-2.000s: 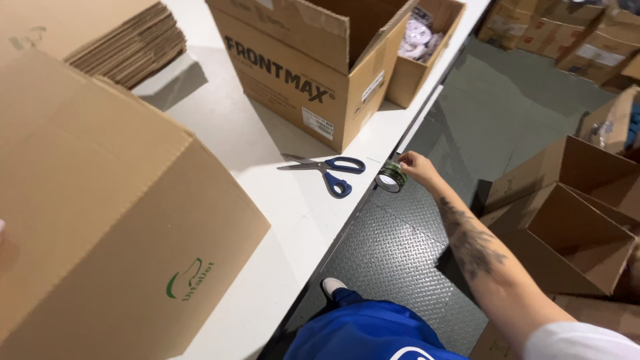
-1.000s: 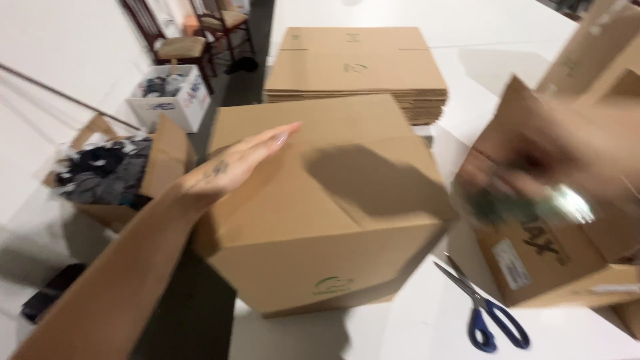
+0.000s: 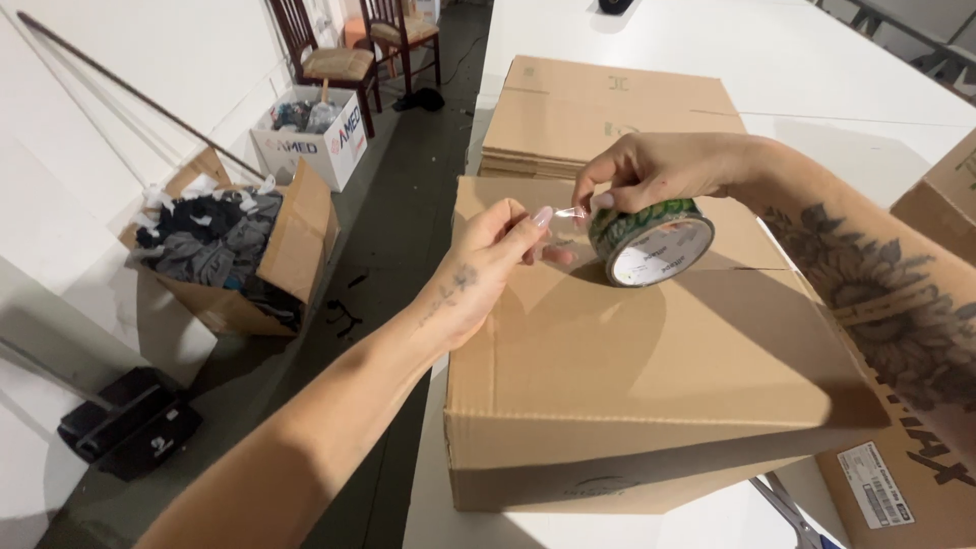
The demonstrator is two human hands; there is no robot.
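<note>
A closed cardboard box (image 3: 610, 358) stands on the white table in front of me. Above its top, my right hand (image 3: 648, 171) holds a roll of clear packing tape (image 3: 656, 244) by its upper side; green shows on the roll. My left hand (image 3: 507, 252) pinches the loose end of the tape between thumb and fingers, and a short clear strip spans the gap between both hands. Scissors (image 3: 789, 511) with blue handles lie at the lower right beside the box, partly cut off by the frame.
Behind the box lies a stack of flat cardboard boxes (image 3: 610, 107). A printed carton (image 3: 892, 488) stands at the right. On the floor at left are an open box (image 3: 305, 236) of dark cloth, a white box (image 3: 343, 152), chairs (image 3: 339, 65) and a black case (image 3: 130, 423).
The right hand has brought the tape roll from the table's right side to above the box. My left hand has left the box top and taken hold of the tape end.
</note>
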